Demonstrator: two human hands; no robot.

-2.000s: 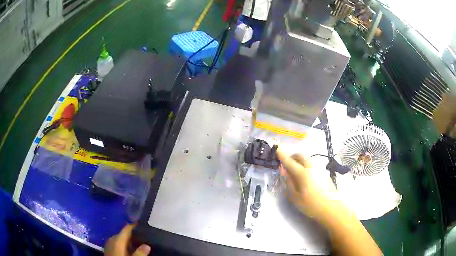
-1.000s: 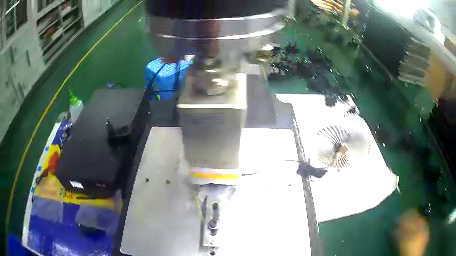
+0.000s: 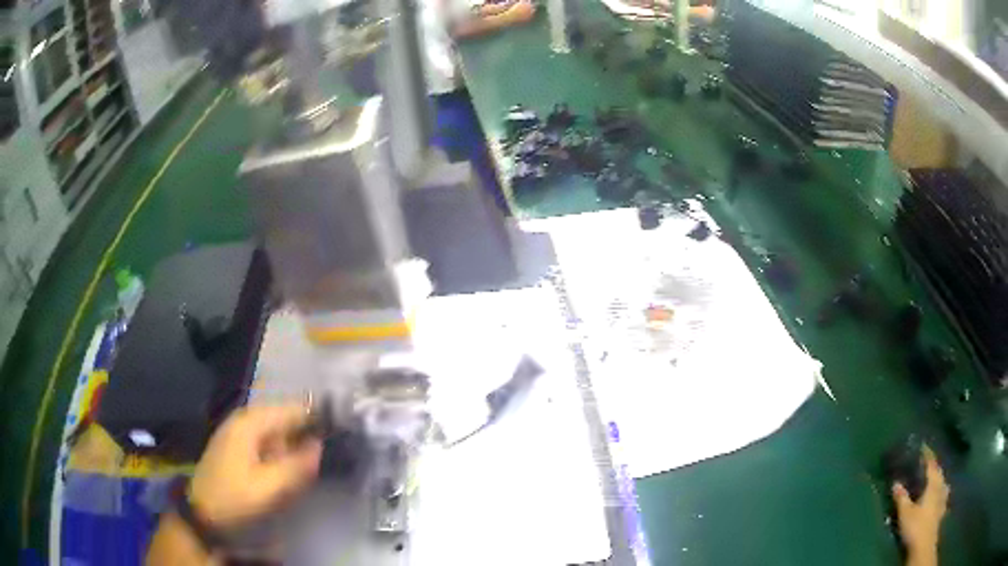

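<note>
My left hand [image 3: 249, 464], blurred and with a dark band at the wrist, is at the left of the silver fixture [image 3: 392, 486]. Its fingers close on a black adapter housing [image 3: 337, 448]; blur hides the exact grip. The large grey metal horn [image 3: 321, 232], with an orange-yellow strip at its lower edge, stands above the fixture. A small black piece with a thin cord [image 3: 514, 387] lies on the silver base plate [image 3: 520, 486]. My right hand [image 3: 926, 503], small at the lower right, has its fingers on a black piece [image 3: 906, 464] over the green surface.
A white sheet [image 3: 707, 420] lies right of the plate, with a blurred round fan [image 3: 660, 313] over it. Loose black parts [image 3: 575, 155] are scattered on the green surface. A black box [image 3: 166, 354] stands at the left. Stacked trays [image 3: 851, 105] are at the far right.
The view has shifted right. My left hand has come in at the fixture with a black piece. My right hand has left the fixture and now touches a black piece at the lower right.
</note>
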